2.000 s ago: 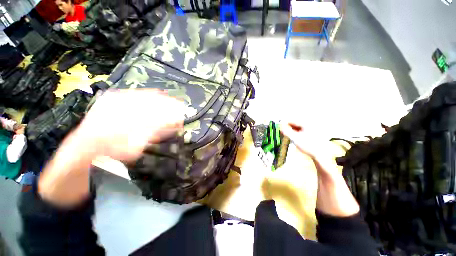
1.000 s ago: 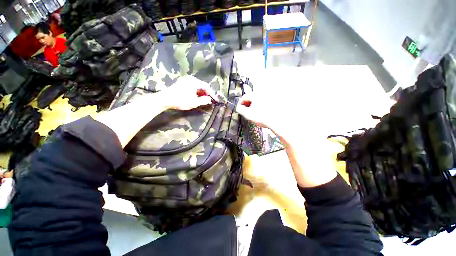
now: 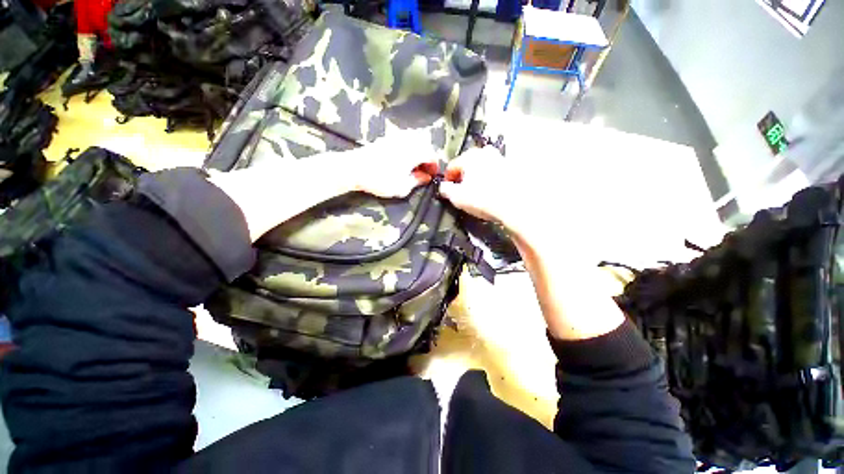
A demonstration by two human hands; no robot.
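Note:
A camouflage backpack [image 3: 324, 241] lies on the pale-yellow table [image 3: 504, 347] in front of me. My left hand [image 3: 393, 167] reaches across its top. My right hand [image 3: 483, 190] comes from the right side. The fingertips of both hands meet at the upper end of the curved front-pocket zipper [image 3: 393, 245], pinching a small dark piece, apparently the zip pull. Red spots show at the fingertips. Overexposure washes out the hands, and the fingers hide most of the small piece. A dark tag or card [image 3: 495, 243] shows below my right hand.
Stacked camouflage bags [image 3: 750, 315] stand at the right. More dark bags [image 3: 199, 56] lie at the upper left, near a person's red clothing [image 3: 93, 20]. A small blue-legged table [image 3: 560, 32] and a blue stool [image 3: 404, 14] stand behind.
Two seconds ago my hands were apart, with the right by green-and-black cards. They came together over the bag's pocket edge, and the fingertips are now closer together than one second ago.

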